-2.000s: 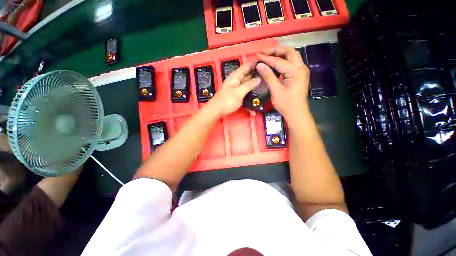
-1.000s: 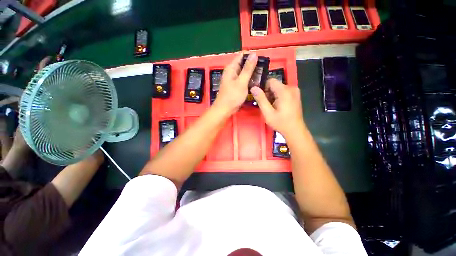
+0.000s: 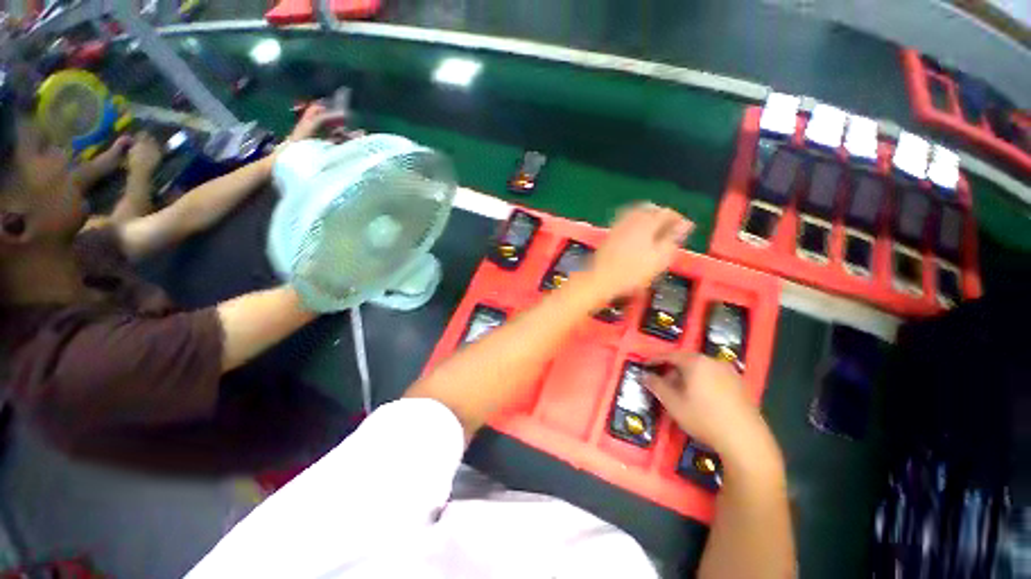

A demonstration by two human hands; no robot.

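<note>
A red compartment tray (image 3: pixel 560 390) lies at a slant with black handheld devices in both rows. My right hand (image 3: pixel 710 398) is over the near row, its fingertips at the upper right edge of a handheld device (image 3: pixel 634 405) that lies in a pocket. Another device (image 3: pixel 701 464) lies to its right, partly under my wrist. My left hand (image 3: pixel 642 247) is blurred above the far row, fingers half curled; no object shows in it. My left forearm crosses the tray and covers part of it.
A mint-green fan (image 3: pixel 367 226) stands left of the tray. Beyond, a green conveyor belt (image 3: pixel 633 187) carries a single device (image 3: pixel 527 171) and a filled red tray (image 3: pixel 837 266). A smartphone (image 3: pixel 848 381) lies at right, near dark blister trays (image 3: pixel 950 498). Another person's arm (image 3: pixel 204 215) reaches in at left.
The view has swung left. My hands have parted: the left moved out over the tray's far edge, the right down to the near row, where a device now lies beside the right-hand one.
</note>
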